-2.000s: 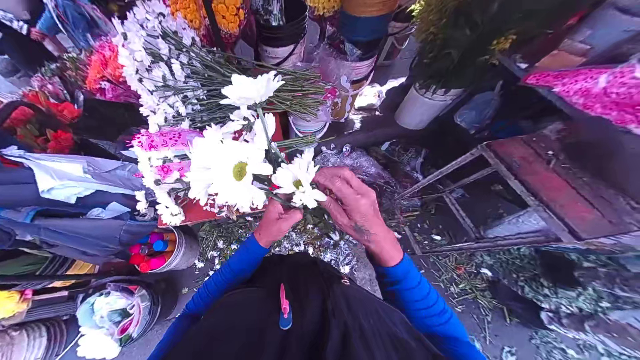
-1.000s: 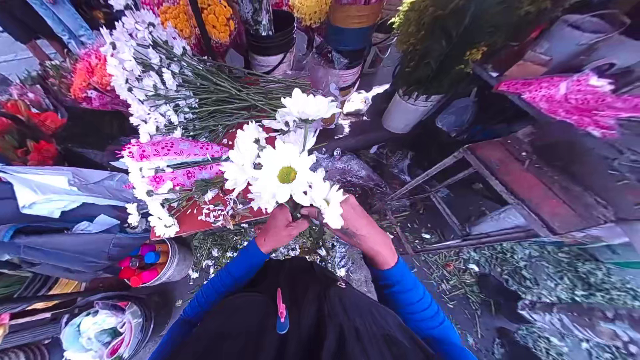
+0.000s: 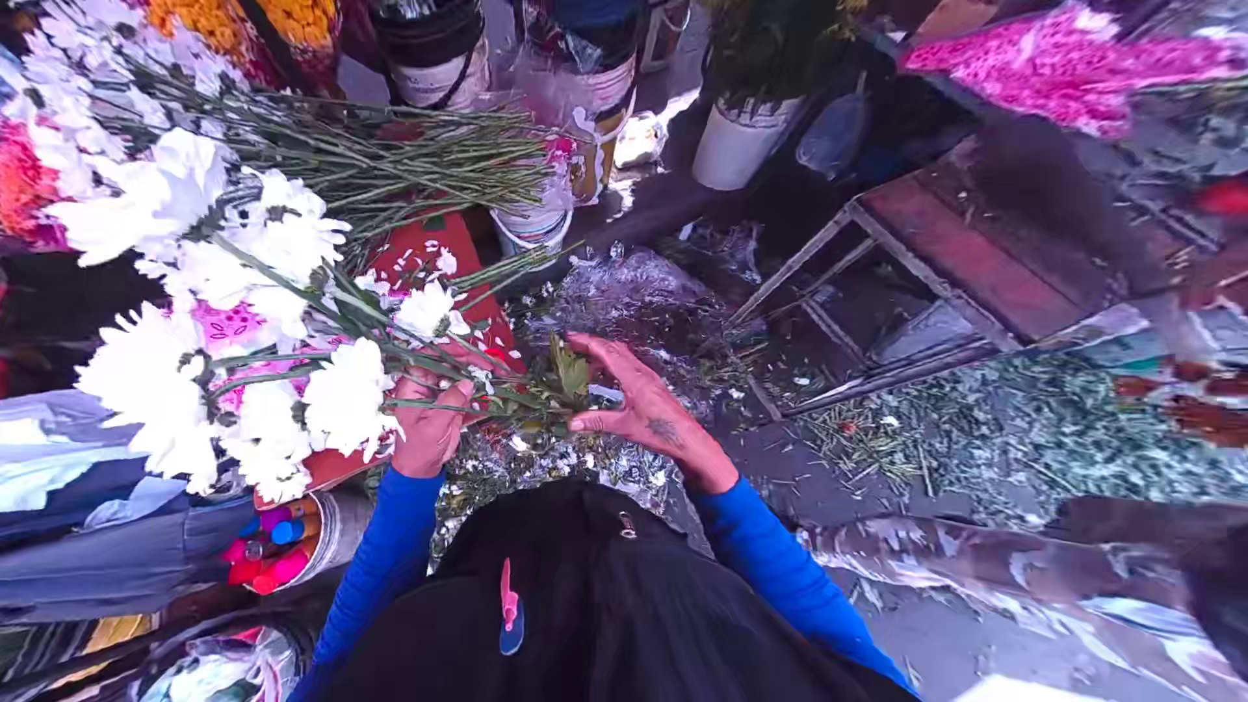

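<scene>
A bunch of white daisy-like flowers (image 3: 161, 385) lies tilted to the left, its green stems running right through my left hand (image 3: 429, 414), which is closed around them. My right hand (image 3: 639, 400) is at the lower end of the stems, thumb and fingers apart around some green leaves (image 3: 567, 370); whether it touches them is unclear. Beneath and behind the bunch, a red board (image 3: 439, 255) carries loose white petals and pink patterned wrapping (image 3: 226, 327). A pile of long cut stems (image 3: 429, 161) with white blooms extends across its far side.
White buckets (image 3: 736, 146) stand behind. At right is a worn red-topped metal stand (image 3: 985, 249), with pink-wrapped flowers (image 3: 1053, 68) above. Cut greenery (image 3: 1033, 429) litters the ground. A bucket of colored bottles (image 3: 327, 536) sits at lower left, beside blue cloth (image 3: 97, 546).
The held bunch has tipped from upright before me to lying leftward, exposing its stems. My right hand has come away from beside my left hand, its fingers spreading.
</scene>
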